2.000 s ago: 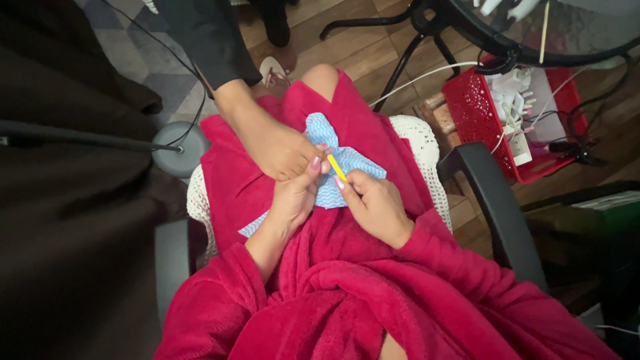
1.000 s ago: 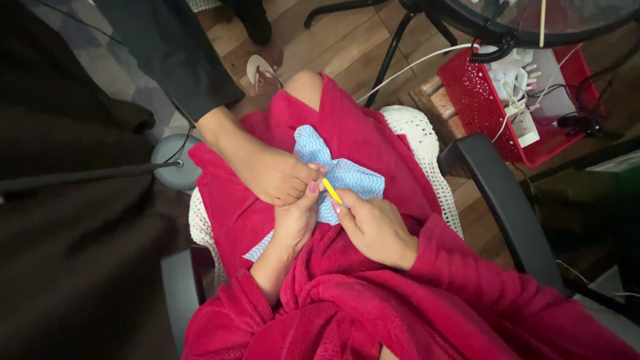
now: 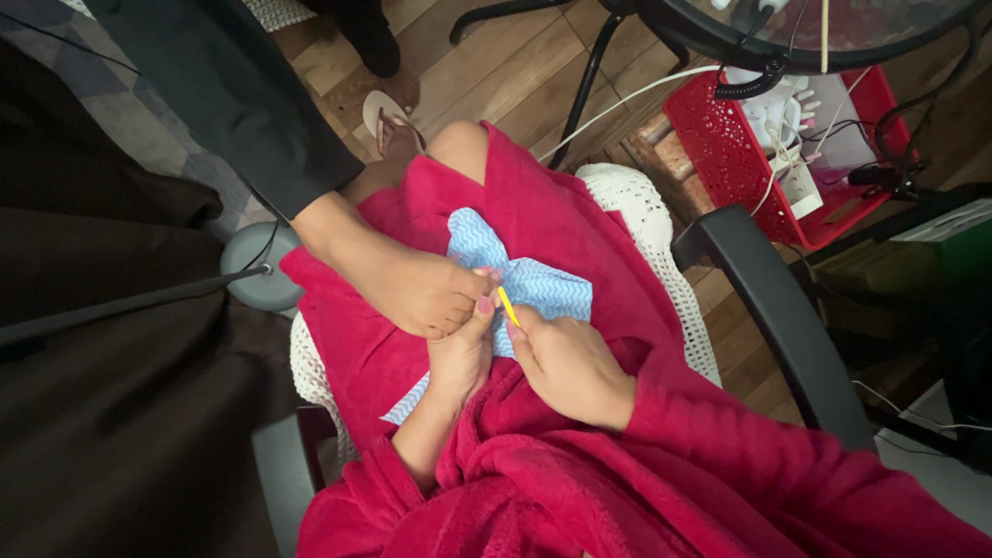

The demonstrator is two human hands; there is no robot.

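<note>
Another person's bare foot [image 3: 411, 287] rests on my lap, over the red robe [image 3: 589, 271]. My left hand [image 3: 465, 349] grips the toes from below, with its thumb beside the big toe. My right hand [image 3: 573, 368] is closed around a thin yellow tool [image 3: 508, 305], whose far end meets the toe area; its exact kind and tip are too small to tell. Under the foot and both hands lies a blue and white wavy-patterned cloth [image 3: 550, 287], and a strip of it [image 3: 407, 399] shows left of my left wrist.
Black armrests [image 3: 775, 318] flank me over a white crocheted seat cover [image 3: 632, 201]. At the upper right, a red plastic basket [image 3: 697, 147] holds cables and white items beside a round glass table [image 3: 891, 35]. A grey stand base [image 3: 260, 267] and dark curtain [image 3: 116, 372] are left.
The view has shifted somewhat. Both hands keep their hold on the toes and the yellow tool, with no plain change between them.
</note>
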